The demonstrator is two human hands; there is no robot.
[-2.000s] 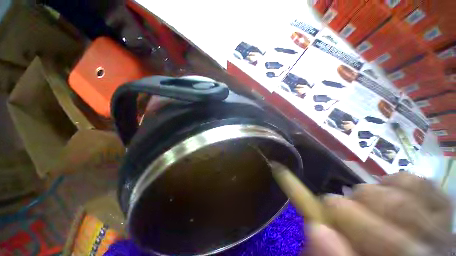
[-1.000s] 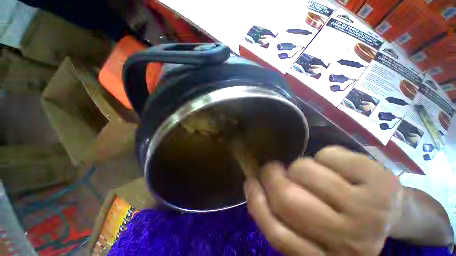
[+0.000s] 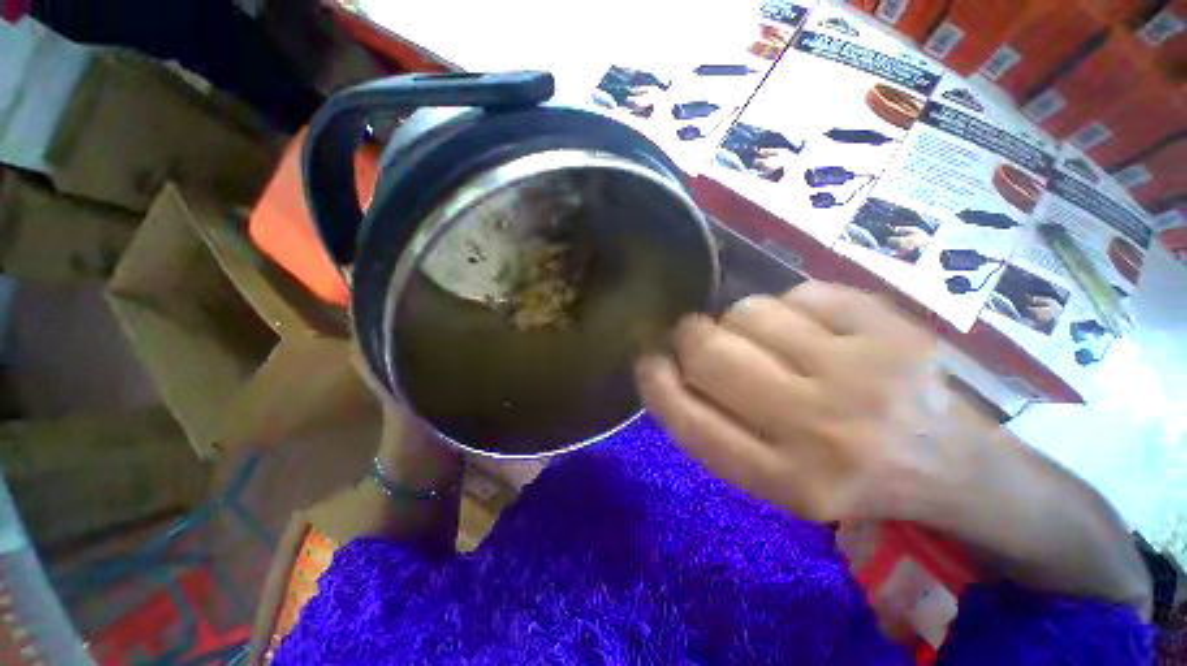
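Note:
The black mug (image 3: 521, 137) with a steel rim and black loop handle is tilted with its mouth towards me. Pale brown clumps (image 3: 547, 289) lie at its bottom. My right hand (image 3: 807, 390) is at the right rim, fingers curled; the pale handle it held earlier is blurred or hidden now. My left hand (image 3: 419, 455) is under and behind the mug at lower left; its wrist with a thin band shows, its fingers are hidden by the mug.
White printed cartons (image 3: 898, 182) lie in a row on the white table (image 3: 521, 33). Orange cartons (image 3: 1041, 78) are stacked behind. A slim tool (image 3: 1083, 271) lies on the cartons. An orange stool (image 3: 297, 221) and an open brown box (image 3: 215, 319) are at left.
The mug has moved up and left, and its bottom and clumps show more clearly. My right hand has moved up. My left wrist has come into view below the mug.

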